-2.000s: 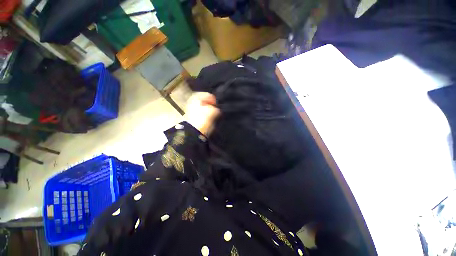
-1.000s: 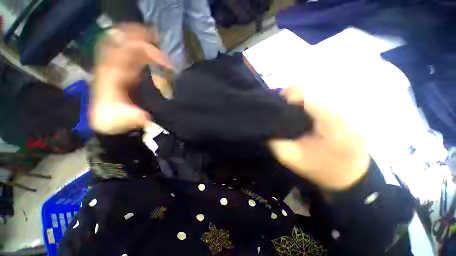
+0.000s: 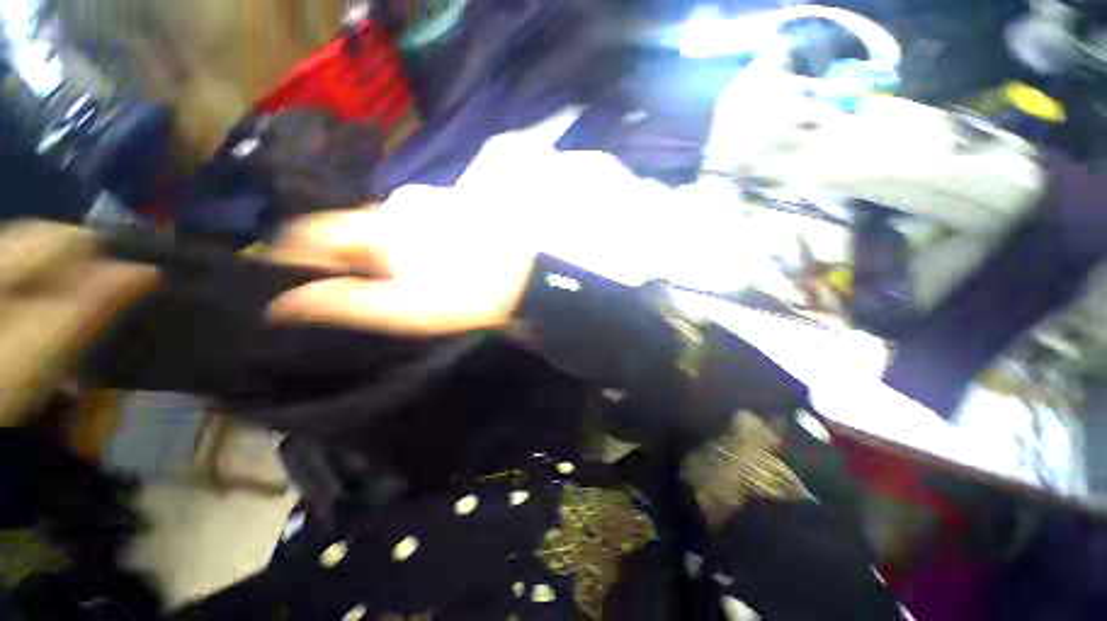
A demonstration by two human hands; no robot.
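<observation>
A black garment is stretched between my two hands over my lap; its cloth is blurred. My left hand is at the left edge of the picture, blurred and partly cut off, gripping the garment's left end. My right hand grips the upper right part of the cloth, thumb and fingers around its edge. The back of this hand is washed out by bright light and merges with the white table. Part of the garment hangs down onto my lap.
An off-white sewing machine stands at the upper right on the white table. A dark strip drapes over its right side. Dark blue cloth lies behind the table. A red item is at the upper left.
The view has swung right, bringing the sewing machine into sight. Both hands now appear farther left in the picture, still holding the black garment. The blue basket is out of view.
</observation>
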